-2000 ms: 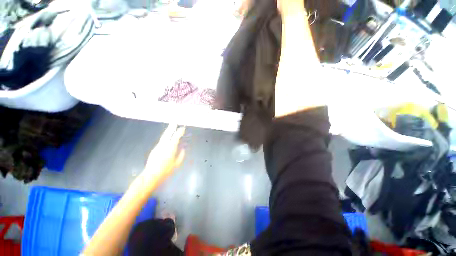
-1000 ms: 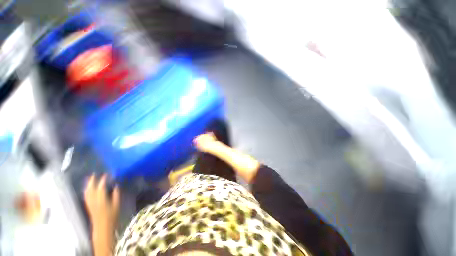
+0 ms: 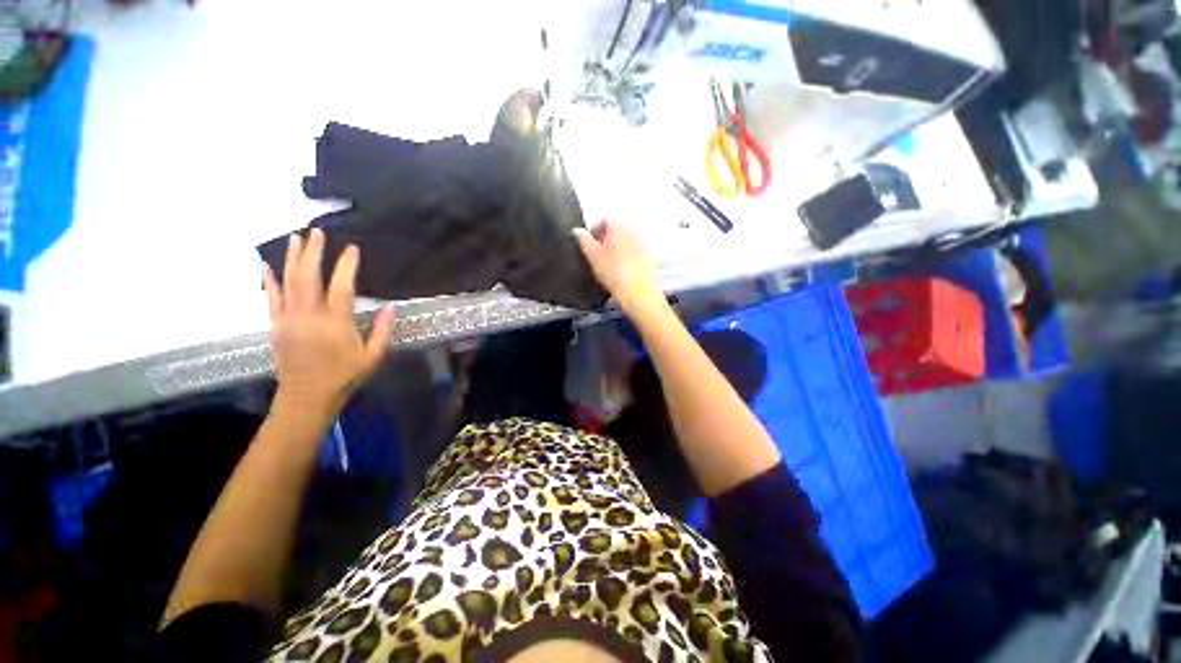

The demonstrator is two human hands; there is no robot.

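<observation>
A black garment piece (image 3: 440,214) lies on the white sewing machine table (image 3: 168,259), its right end under the glare at the needle area. My left hand (image 3: 317,317) lies flat with spread fingers over the garment's left front corner. My right hand (image 3: 615,263) has its thumb and fingers at the garment's right front edge and pinches the cloth there. The presser foot and needle are lost in the bright glare.
Scissors (image 3: 741,158), dark thread snips (image 3: 703,205) and a black phone (image 3: 841,211) lie right of the needle. The machine (image 3: 777,49) stands behind. A blue crate (image 3: 829,427) and a red stool (image 3: 926,330) stand below at right.
The view has swung from the floor and blue crate back to the machine table. Both hands were off any cloth a second ago and are now on the black garment.
</observation>
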